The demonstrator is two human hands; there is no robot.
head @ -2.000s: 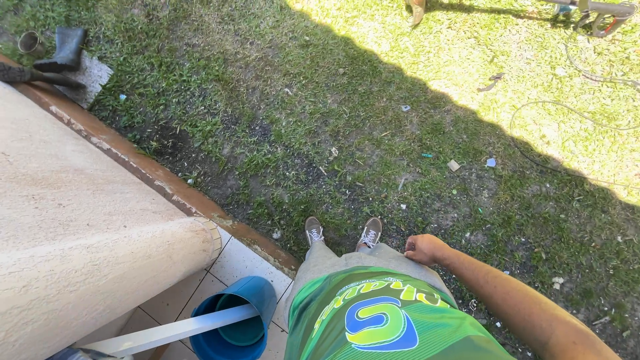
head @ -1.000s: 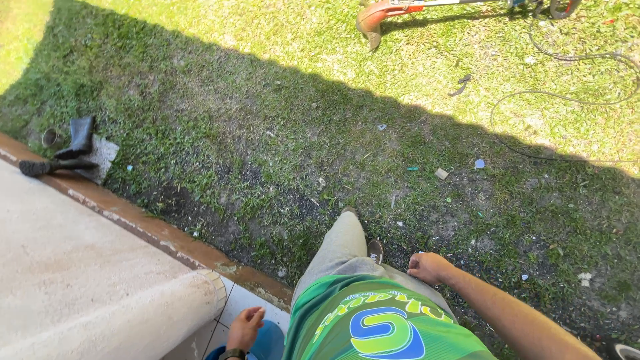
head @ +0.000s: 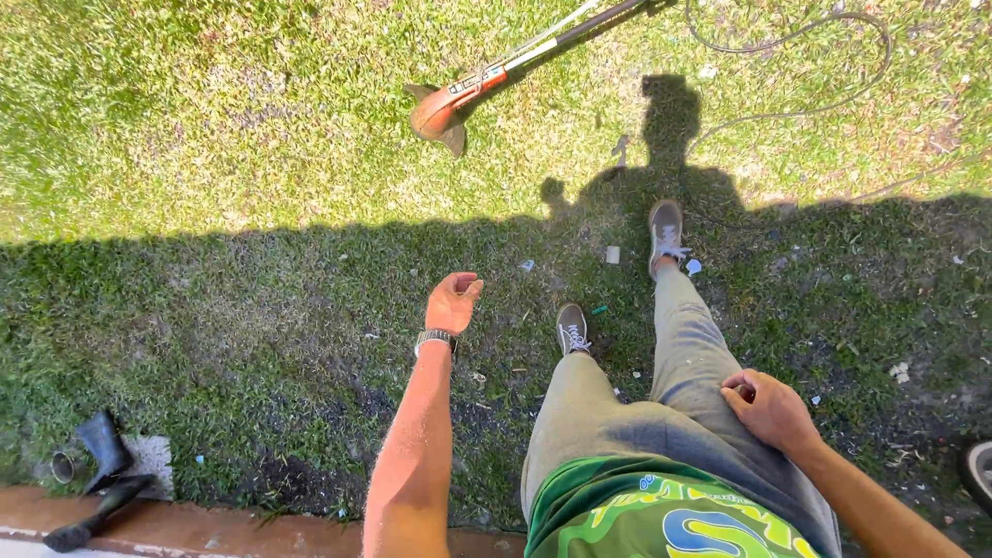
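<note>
My left hand [head: 453,302], with a metal-banded watch on the wrist, hangs over the shaded grass with its fingers loosely curled and nothing in it. Beside my right thigh is my right hand [head: 767,407], its fingers bent inward; no object shows in it. An electric grass trimmer [head: 473,84] with an orange head and a guard lies on the sunlit grass beyond my feet. From near its shaft, a thin dark cable [head: 806,114] loops over the grass at the right.
Black rubber boots [head: 107,449] lie on a pale slab [head: 152,465] at lower left, beside a small round container [head: 63,467]. A reddish concrete edge [head: 232,531] runs along the bottom. Part of a wheel [head: 981,465] shows at the right edge. Small litter dots the grass.
I have stepped away from the wall and tiled floor onto the grass, toward the trimmer. The blue bucket has left the view. My left hand, low by the bucket a second ago, is now stretched forward.
</note>
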